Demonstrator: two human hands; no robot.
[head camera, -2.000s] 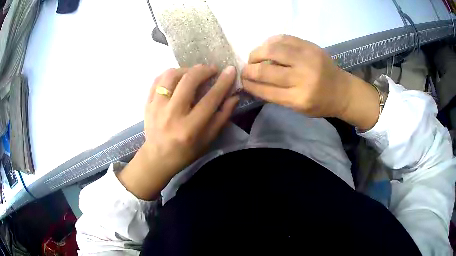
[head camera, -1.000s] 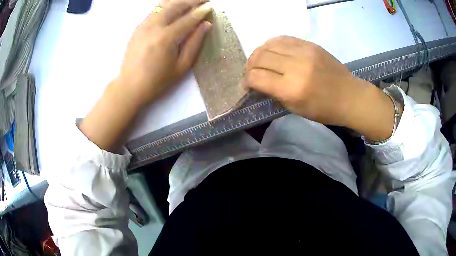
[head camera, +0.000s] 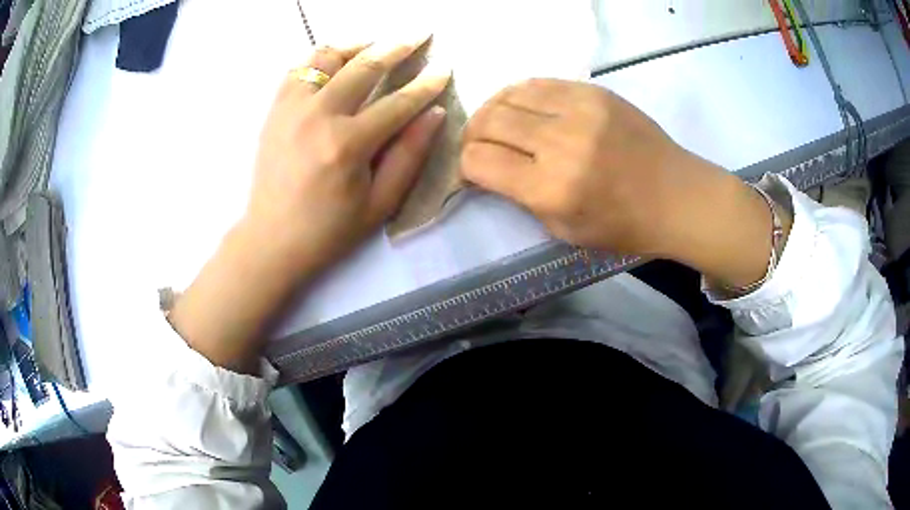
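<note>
A taupe strip (head camera: 436, 189) lies on the white table near its front edge, partly covered by both hands. My left hand (head camera: 334, 149) rests on the strip's left side with its fingers apart and pressed flat. My right hand (head camera: 559, 159) has curled fingers at the strip's right edge and pinches it there. The strip's lower end shows between the hands, with its right edge slightly turned up. The fingers of my left hand hide the strip's upper part.
A grey measuring tape (head camera: 449, 319) runs along the table's front edge. A dark scrap (head camera: 147, 40) lies upper left. A bundle of taupe strips (head camera: 52, 289) is at the left edge. Orange-red snips (head camera: 788, 35) lie upper right, with cords beside them.
The strip has moved up from the front edge, farther onto the table. My left hand has moved down over it from its upper end. My right hand stays at its right edge.
</note>
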